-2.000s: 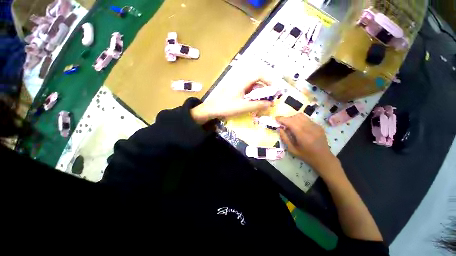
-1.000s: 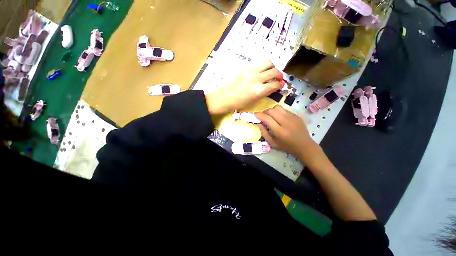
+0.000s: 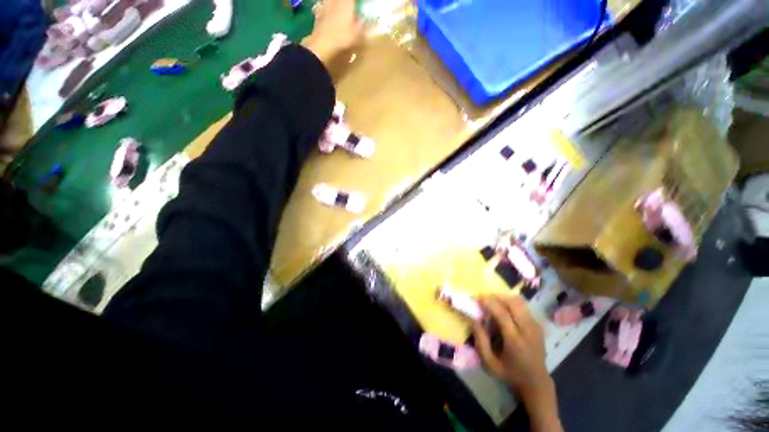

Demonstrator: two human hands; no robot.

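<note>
My right hand [image 3: 513, 339] is over the yellow sheet [image 3: 417, 283], with its fingertips on the end of a small white-pink part [image 3: 458, 299]. A pink unit with a black rectangle [image 3: 447, 350] lies just below the sheet. My left hand [image 3: 337, 35] is at the top edge of the picture, over the border of green belt and brown sheet; it is blurred and I cannot tell whether it holds anything. A white-pink piece [image 3: 520, 261] lies beside black square parts [image 3: 508, 272] on the white board.
A blue bin [image 3: 506, 42] stands at the top. An open cardboard box [image 3: 628, 228] stands right, with a pink unit on it. Pink units lie on the brown sheet [image 3: 396, 118], green belt [image 3: 181, 105] and black surface [image 3: 573, 380]. Pale housings [image 3: 93, 34] are heaped at upper left.
My left hand has left the white board and reached far to the upper left. My right hand stays at the small part on the yellow sheet. The view has shifted, bringing in the blue bin.
</note>
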